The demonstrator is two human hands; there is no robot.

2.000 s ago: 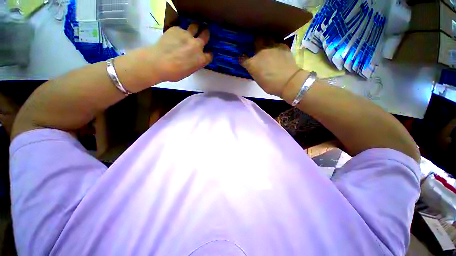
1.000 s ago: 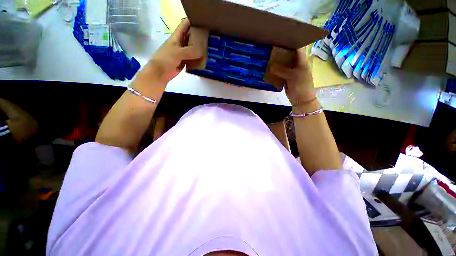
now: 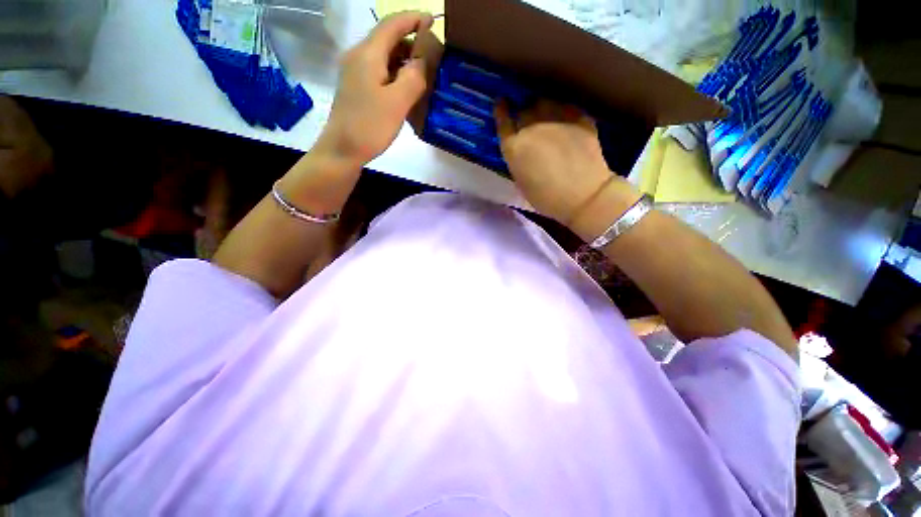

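Note:
A brown inner carton (image 3: 566, 45) stands at the table's front edge with its big flap raised at the back. Blue filled retail boxes (image 3: 463, 113) lie in it in rows. My left hand (image 3: 381, 91) is at the carton's left end, its fingers around the side flap. My right hand (image 3: 555, 157) reaches over the front with its fingertips down on the blue boxes; whether it grips one is hidden. Part of the carton's right end is dark.
Fanned retail boxes (image 3: 773, 121) lie on the right, beside yellow paper (image 3: 697, 174). Another bunch of blue retail boxes (image 3: 252, 81) lies on the left. Clear plastic trays (image 3: 301, 35) are behind the left bunch. Brown closed cartons (image 3: 877, 151) stand at far right.
My right hand has moved from the carton's right end flap onto the blue boxes. My left hand stays at the left flap. The carton appears farther right and more tilted in view.

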